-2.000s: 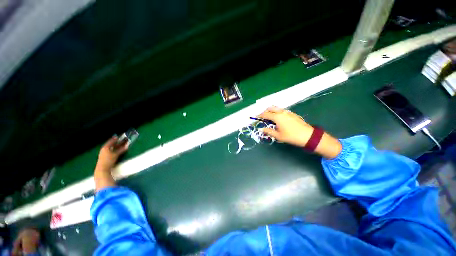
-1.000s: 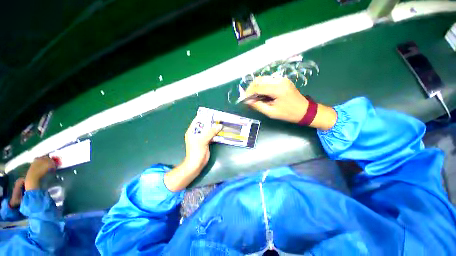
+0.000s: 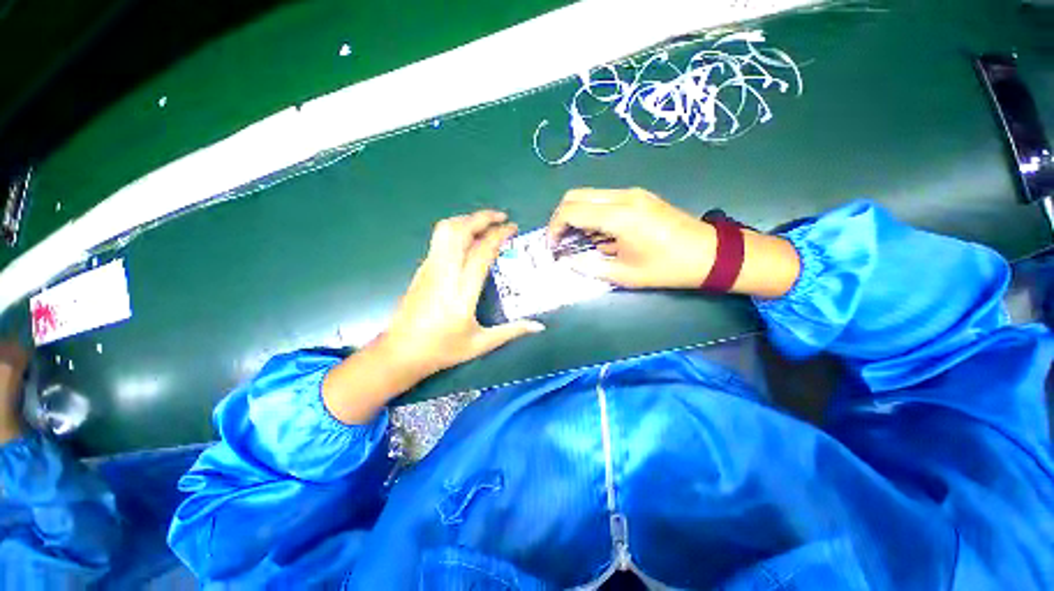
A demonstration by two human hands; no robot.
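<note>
A part-assembled phone (image 3: 534, 281) lies flat or nearly flat on the green mat in front of me, its whitish face up. My left hand (image 3: 448, 294) holds its left end, fingers at the far edge and thumb along the near edge. My right hand (image 3: 641, 240) grips a slim dark tool (image 3: 587, 241) low over the phone's right part. The tool's tip and that part of the phone are mostly hidden by my fingers. A tangled pile of thin white cables (image 3: 684, 102) lies on the mat beyond my right hand.
A black glossy phone (image 3: 1017, 121) lies at the far right with a white lead. A white raised rail (image 3: 335, 113) edges the conveyor, where an open phone (image 3: 16, 206) shows. A white sheet with red marks (image 3: 93, 300) and another person's arm (image 3: 35, 491) are at the left.
My left hand has brought the phone from the conveyor onto the mat and turned it. My right hand has moved from the cable pile down to the phone. The view has shifted downward.
</note>
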